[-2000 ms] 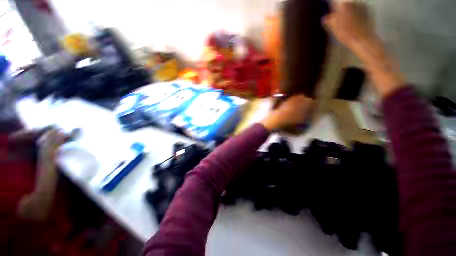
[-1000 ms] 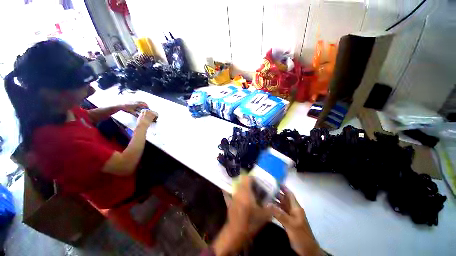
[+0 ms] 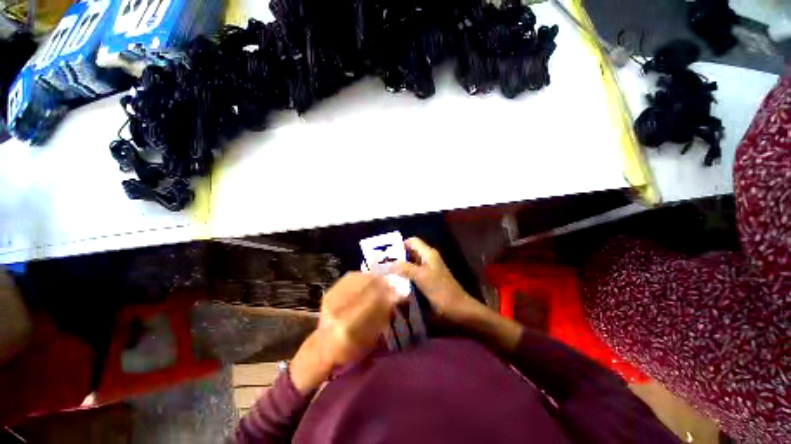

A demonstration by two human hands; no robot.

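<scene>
A small stack of retail boxes (image 3: 405,328) is at my lap, below the table edge, with striped grey-blue edges toward me. A white end piece with black print (image 3: 383,249) points toward the table. My left hand (image 3: 354,314) is blurred, with its fingers closed at a white flap (image 3: 398,284) on the stack. My right hand (image 3: 436,279) grips the stack's right side near the top. My hands hide part of the boxes, so their number cannot be told.
A long heap of black coiled cables (image 3: 338,52) lies across the white table (image 3: 416,147). Blue-white boxes (image 3: 65,52) are at the rear left. Smaller cables (image 3: 681,104) lie beyond the yellow strip (image 3: 620,113). A person's patterned sleeve (image 3: 676,303) is close on the right, near a red stool (image 3: 555,303).
The view has tilted down to the table edge and lap. My hands have moved from beside the cable heap with a blue-white box down to the lap, where they hold a stack.
</scene>
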